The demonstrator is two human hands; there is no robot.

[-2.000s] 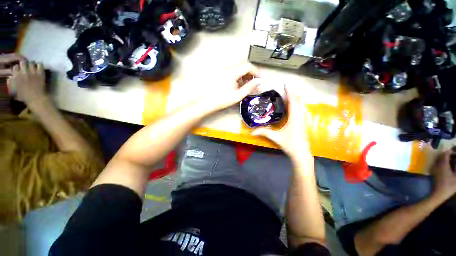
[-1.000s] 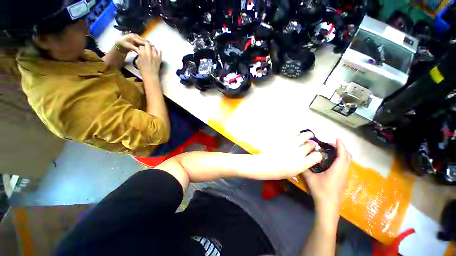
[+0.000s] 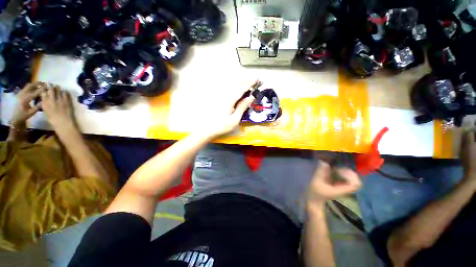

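Note:
A small black ear cup housing (image 3: 270, 113) with a white ring, a red piece and silvery parts inside sits open side up on the orange-yellow tape at the bench's front. My left hand (image 3: 241, 110) is at its left side, fingers and thumb on a dark upright part joined to it. My right hand (image 3: 334, 182) is away from the housing, below the bench edge and over my right side, blurred with fingers curled. Whether it holds anything cannot be told.
A red glue gun (image 3: 371, 156) is at the bench edge on the right. A pale test box (image 3: 269, 49) stands behind the work spot. Black unfinished units (image 3: 149, 75) are piled left, and more (image 3: 399, 55) right. Other people's hands (image 3: 52, 104) are at the left and at the right edge.
My right hand has left the housing and moved down to the right, off the bench. My left hand remains on the unit, now resting on the tape. The view has turned back from the left.

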